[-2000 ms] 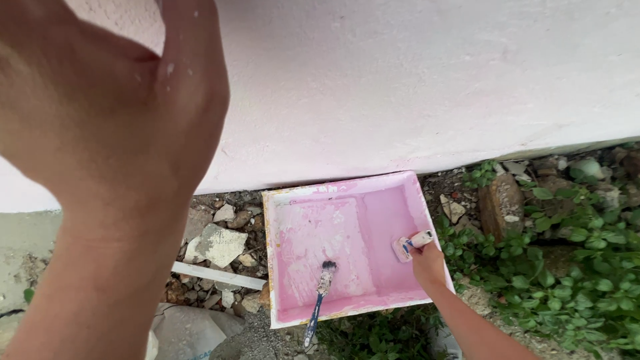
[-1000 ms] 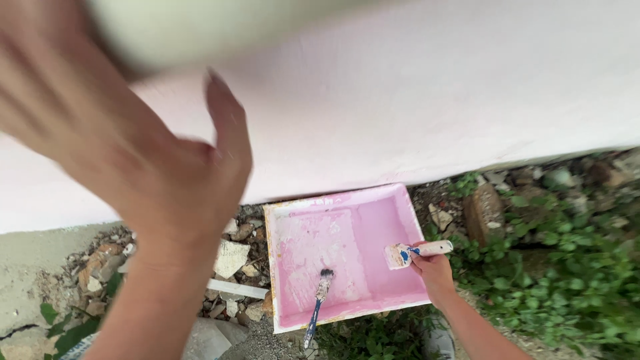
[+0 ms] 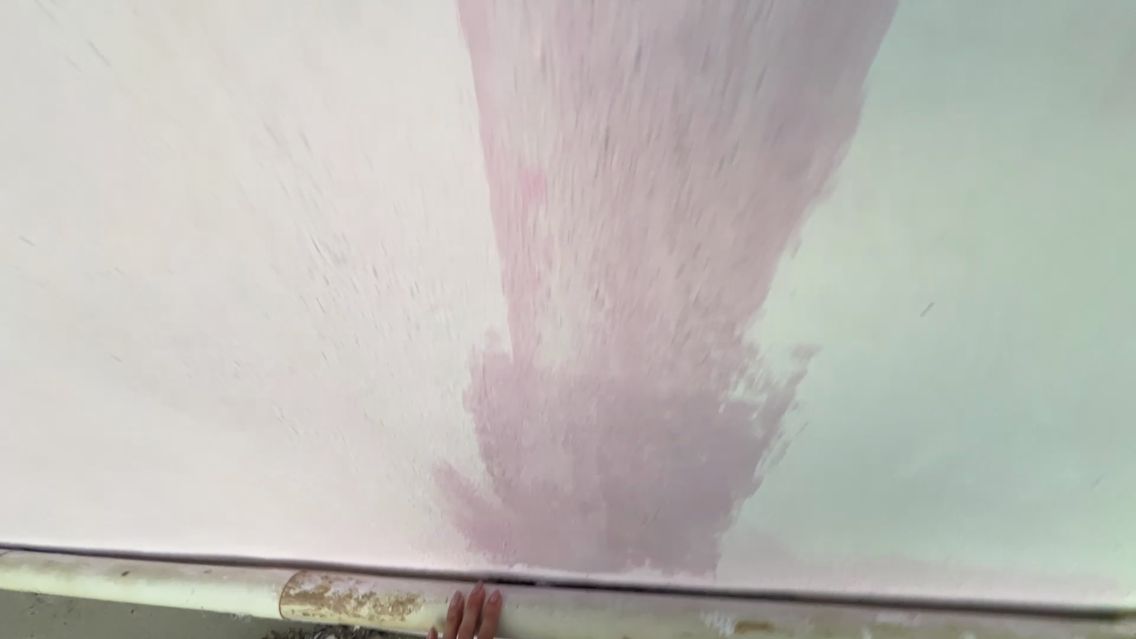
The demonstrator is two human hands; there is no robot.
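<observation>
The fingertips of my left hand (image 3: 473,611) rest on a pale, stained pipe (image 3: 222,590) at the bottom edge of the head view; the rest of that hand is cut off. Above the pipe rises a whitish wall (image 3: 266,311) with a broad patch of pink-mauve paint (image 3: 612,461) down its middle, streaky and ragged at its lower edges. My right hand is out of view, and neither the flat brush it held nor the paint tray shows now.
The pipe runs the full width along the foot of the visible wall, with a brown, flaking section (image 3: 355,599) left of the fingers. A strip of grey ground (image 3: 106,621) shows at the lower left.
The view has swung up to the wall. Earlier, my right hand held a flat brush over the pink tray, where another brush lay; my left hand was raised at the upper left.
</observation>
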